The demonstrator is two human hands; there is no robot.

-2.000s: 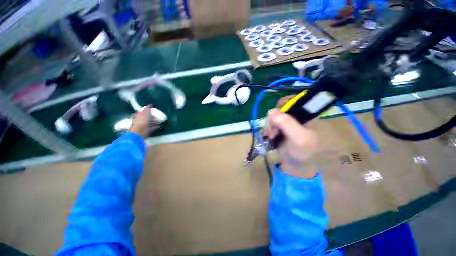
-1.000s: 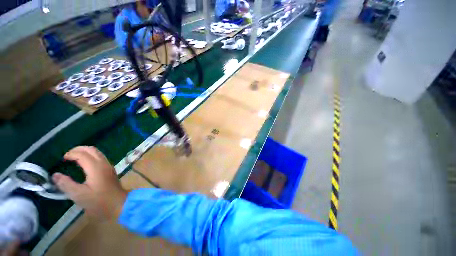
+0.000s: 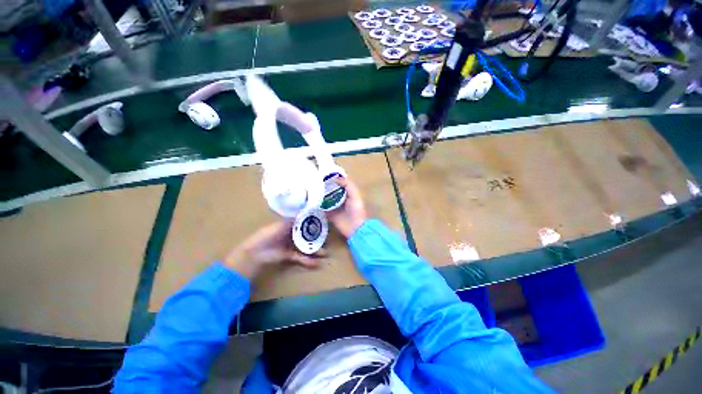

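A white over-ear headphone set (image 3: pixel 289 185) with a pinkish inner band is held over a cardboard mat. My left hand (image 3: pixel 269 250) holds a round white speaker cover (image 3: pixel 310 232) with a dark centre at the lower end of the set. My right hand (image 3: pixel 350 206) grips the open ear cup (image 3: pixel 332 191), whose inside shows dark green. The black screwdriver (image 3: pixel 448 88) hangs to the right, its metal nose over the mat, with no hand on it.
Cardboard mats (image 3: pixel 531 185) line the bench. More headphones (image 3: pixel 204 114) lie on the green belt. Speaker covers (image 3: pixel 392 52) sit on a brown board beyond. A blue bin (image 3: pixel 562 315) is below the bench at the right. A blue hose (image 3: pixel 504 77) loops by the screwdriver.
My right hand has let go of the screwdriver. Both hands now hold the headphones above the mat, brought over from the belt side. The view has turned right and back again.
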